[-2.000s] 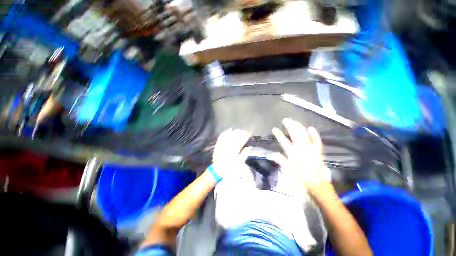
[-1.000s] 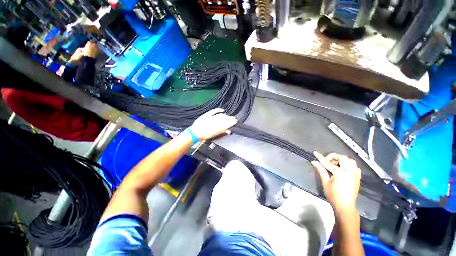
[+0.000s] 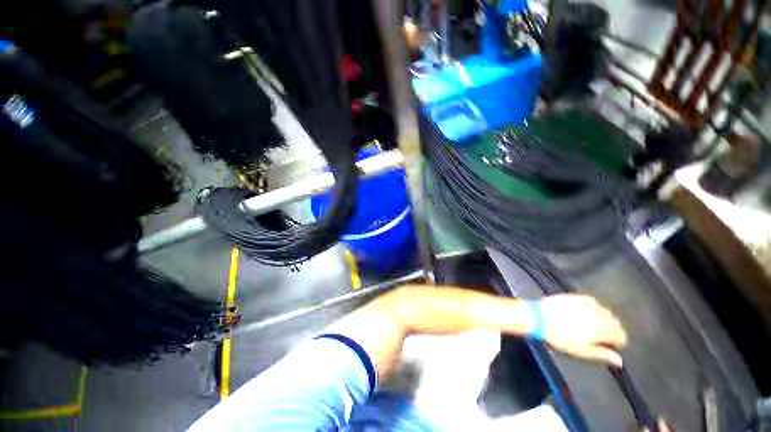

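Observation:
My left hand, with a light blue wristband, is closed around a thin strand of black cables above the grey metal table. My right hand shows only as fingertips at the bottom edge, beside the lower end of these cables; its grip is cut off. A thick bundle of black cables runs from the table's left side and curves over the green surface. The cable ends are blurred.
A blue parts bin stands behind the bundle. A blue bucket is below the table at left. More black cables hang over a pale rail. The brown-edged machine plate is at right.
The view has swung left, bringing the hanging cables and floor into sight. My right hand has gone almost out at the bottom edge. My left hand now appears further right in the picture.

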